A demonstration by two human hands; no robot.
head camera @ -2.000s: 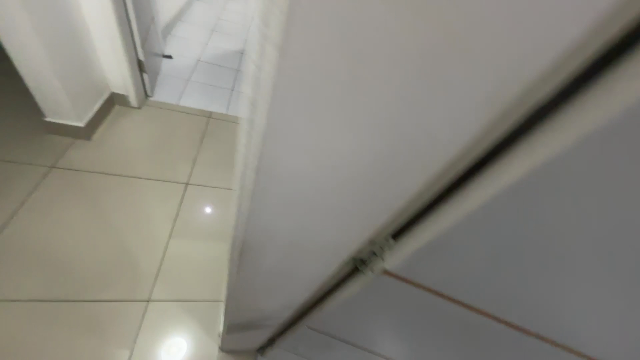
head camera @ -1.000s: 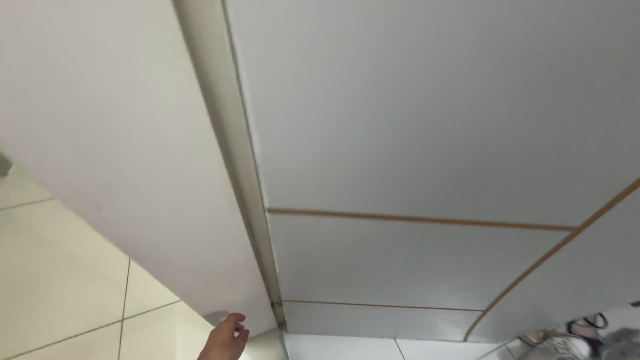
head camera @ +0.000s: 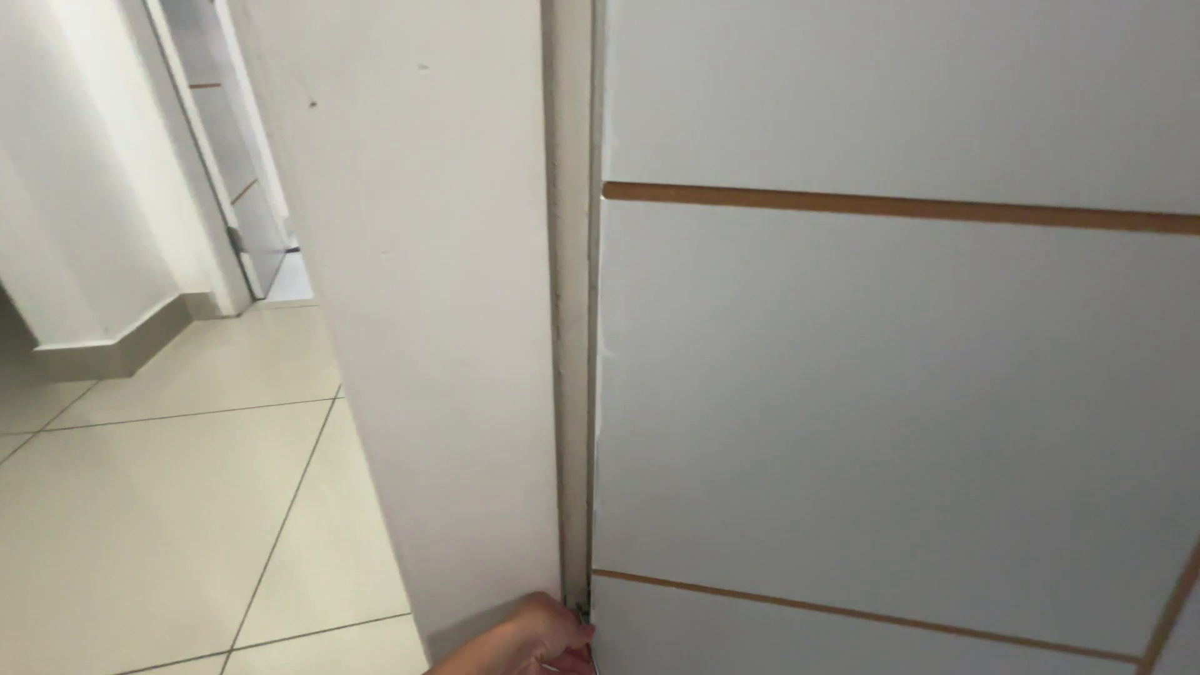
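Observation:
Low in the head view, my left hand (head camera: 548, 633) reaches in from the bottom edge to the gap between a white door frame (head camera: 450, 328) and a pale grey door panel (head camera: 881, 375). Its fingertips are at a small metal hinge (head camera: 578, 609) near the bottom of that gap. The fingers are bent and partly cut off by the frame edge, so whether they hold anything cannot be told. Brown grooves run across the door panel. My right hand is out of view.
Cream floor tiles (head camera: 309, 553) lie left of the door frame. Farther back stand a white wall with a grey-brown skirting (head camera: 122, 352) and another grooved door (head camera: 220, 141) beside a doorway.
My left hand, absent from the oldest frame, appeared a second ago low beside the frame; now its fingers are at the hinge gap. The view has turned and come closer to the door.

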